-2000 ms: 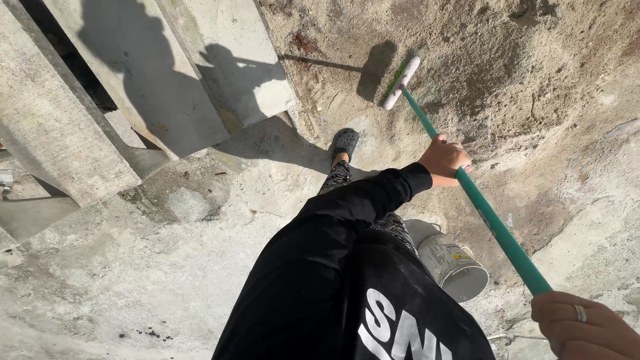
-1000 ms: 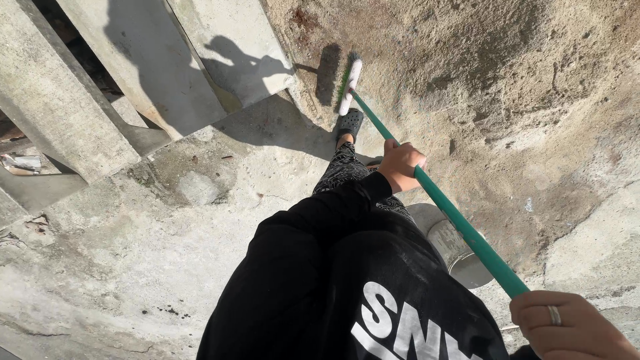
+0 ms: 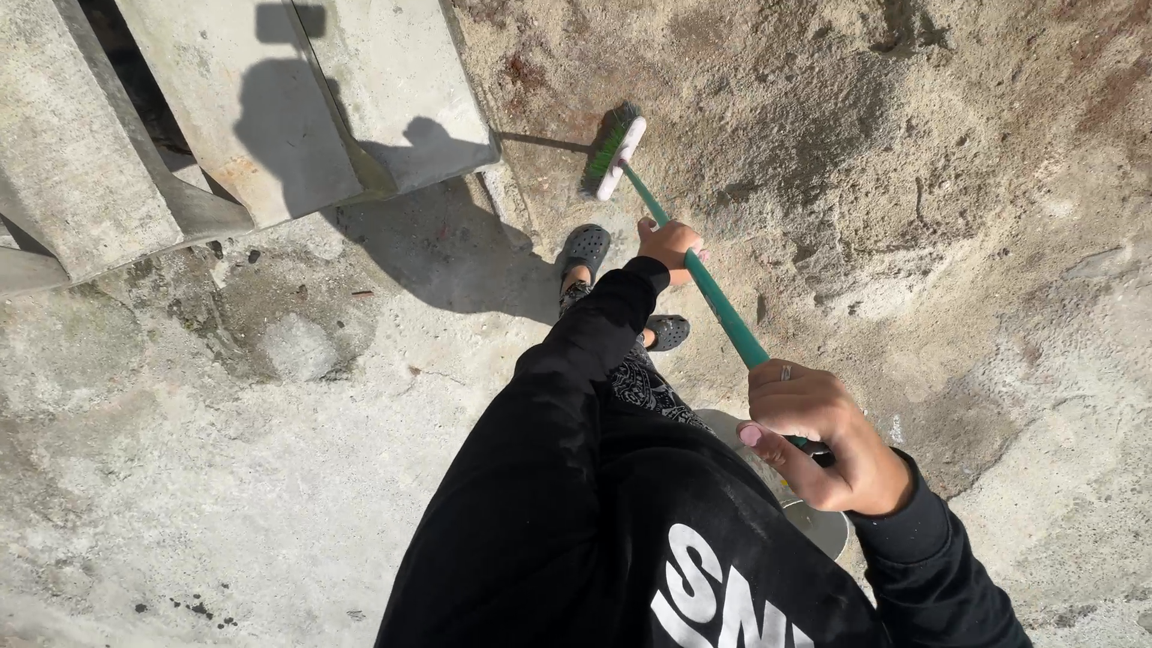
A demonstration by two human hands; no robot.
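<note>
A push broom with a green pole (image 3: 724, 310) and a pinkish-white head (image 3: 623, 157) with green bristles (image 3: 610, 153) is over the rough sandy ground. My left hand (image 3: 669, 247) grips the pole's lower part, a short way above the broom head. Near the pole's top end, my right hand (image 3: 828, 432), with a ring on one finger, is closed around it, its thumb lying along the near side. The bristles face the concrete slabs; whether they press on the ground I cannot tell.
Concrete slabs (image 3: 270, 135) with dark gaps lie at the upper left, under my shadow. My feet in dark clogs (image 3: 587, 247) stand just below the broom head. A bucket (image 3: 819, 529) is partly hidden behind my body and right arm. Rough sandy ground (image 3: 810, 117) spreads at the upper right.
The broom head was beside my front clog one second ago and is now farther beyond it. Both clogs now show. My right hand is farther into view, with its sleeve visible.
</note>
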